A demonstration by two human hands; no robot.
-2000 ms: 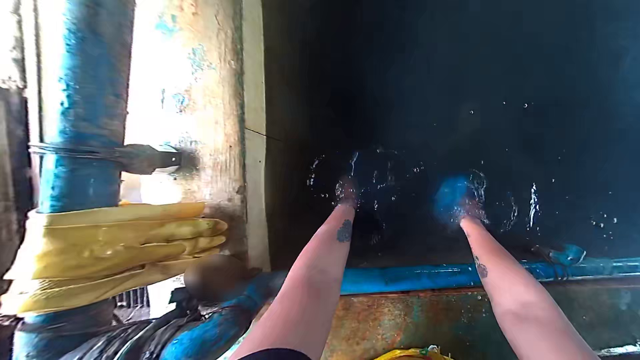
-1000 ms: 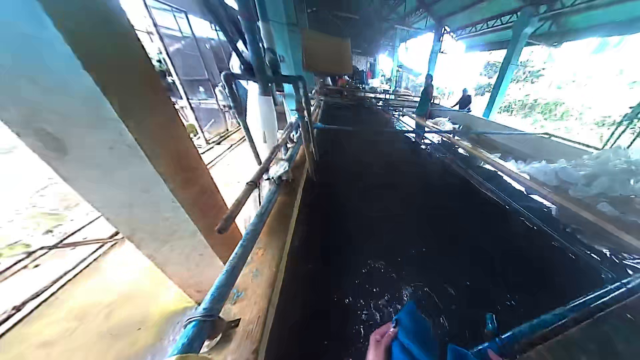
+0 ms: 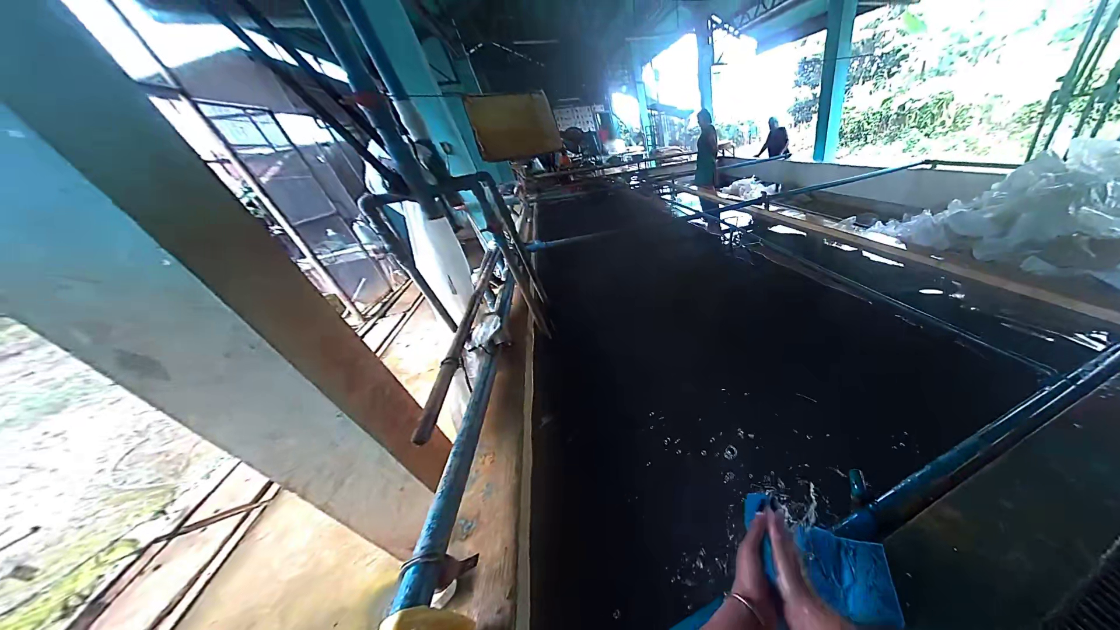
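Note:
At the lower right, my left hand (image 3: 751, 569) and my right hand (image 3: 792, 569) are pressed palm to palm, fingers pointing away, with part of a wet blue cloth or sheet (image 3: 849, 573) between and around them. The blue piece spreads to the right of my right hand, and some of it shows below my left wrist, which has a thin band. Dark water (image 3: 665, 394) with bubbles and small splashes lies just beyond my fingertips. Whether the blue piece is fabric or plastic I cannot tell.
A blue pipe (image 3: 980, 446) crosses close on the right; another pipe (image 3: 464, 464) runs along the tank's left ledge (image 3: 490, 516). A yellow item (image 3: 429, 619) sits at the bottom edge. Clear plastic (image 3: 1006, 219) is heaped right. Two people (image 3: 707, 153) (image 3: 774, 140) stand far off.
Two seconds ago my hands were apart in the water, with something blue at my right hand. Now they are together on the blue piece above the water. The view has tilted up.

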